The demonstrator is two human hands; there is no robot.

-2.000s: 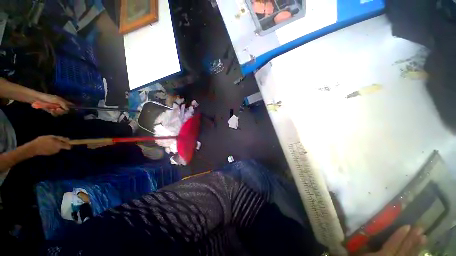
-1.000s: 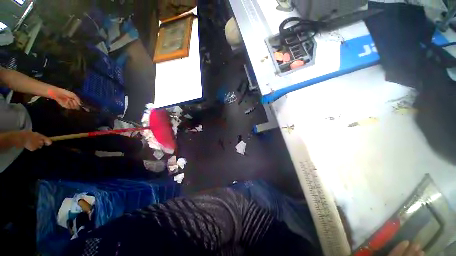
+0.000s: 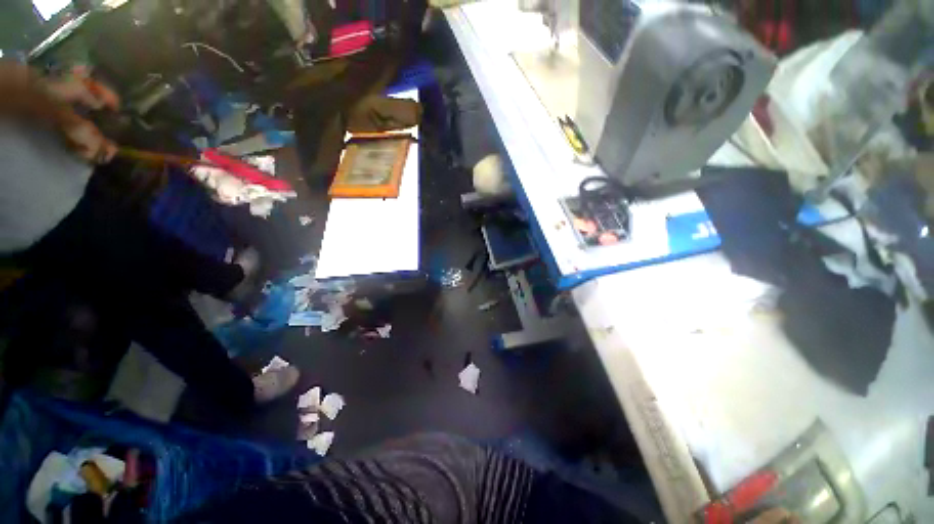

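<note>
The clear sewing template point(image 3: 832, 473) lies on the white table at the bottom right, cut off by the picture's lower edge. It has a red band point(image 3: 743, 495) and a rounded window outline. A small skin-coloured patch, likely fingertips of my left hand point(image 3: 774, 516), shows beside the red band at the very bottom edge; its grip cannot be told. My right hand is out of the picture. Black cut panels point(image 3: 809, 292) lie farther up the table.
A neighbouring machine point(image 3: 666, 97) and a small parts tray point(image 3: 597, 220) stand beyond the blue edging. A person with a red broom point(image 3: 246, 172) is at the left. A blue crate point(image 3: 189, 466) with scraps is beside my lap. White scraps point(image 3: 469, 377) lie on the floor.
My view has swung up, bringing in the neighbouring machine. The template and fingers sit lower in the picture. The person and broom have moved away, toward the upper left.
</note>
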